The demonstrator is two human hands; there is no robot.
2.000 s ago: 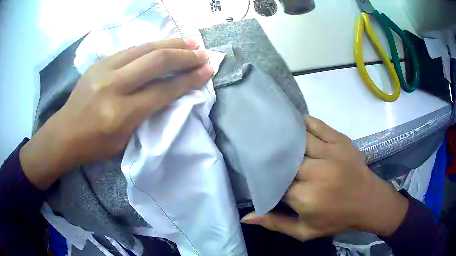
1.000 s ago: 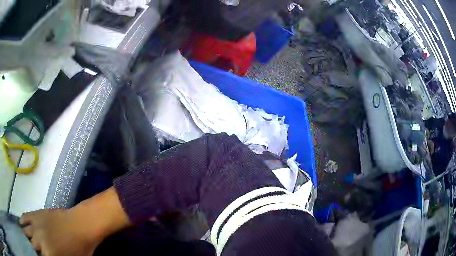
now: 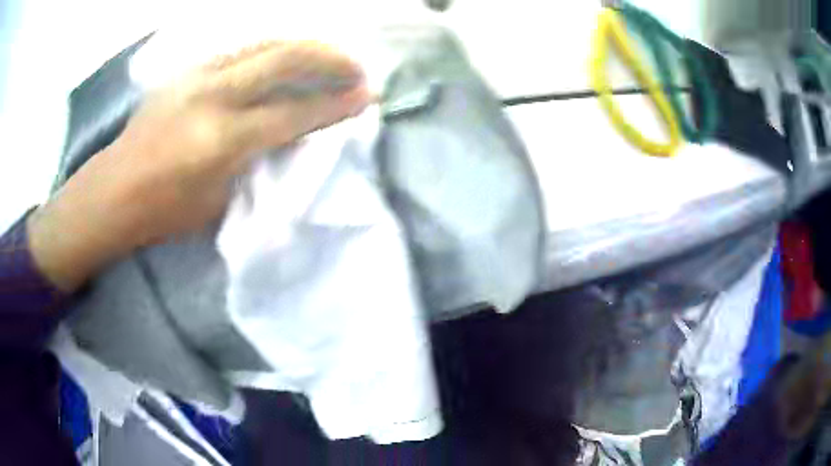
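Note:
The view is blurred. My left hand (image 3: 205, 136) lies over the white pocket bag (image 3: 333, 273) with its fingertips at the bag's top edge, holding it on the dark-grey garment panel (image 3: 191, 300). The bag hangs over the table's front edge. A smooth pale-grey piece (image 3: 465, 191) lies to its right, with a small folded grey strip (image 3: 412, 102) at its top. My right hand (image 3: 806, 391) is a blur cut off by the right edge, away from the cloth; its fingers cannot be made out.
Scissors with a yellow handle (image 3: 672, 146) and a green handle (image 3: 703, 123) lie on the white table (image 3: 592, 173) at upper right. A blue bin (image 3: 764, 319) with pale cloth (image 3: 715, 355) stands at lower right. A red thing (image 3: 800, 273) shows behind it.
The view swung right to the bins, then back to the table. My right hand has let go of the pale-grey piece it held two seconds ago and is now at the far right.

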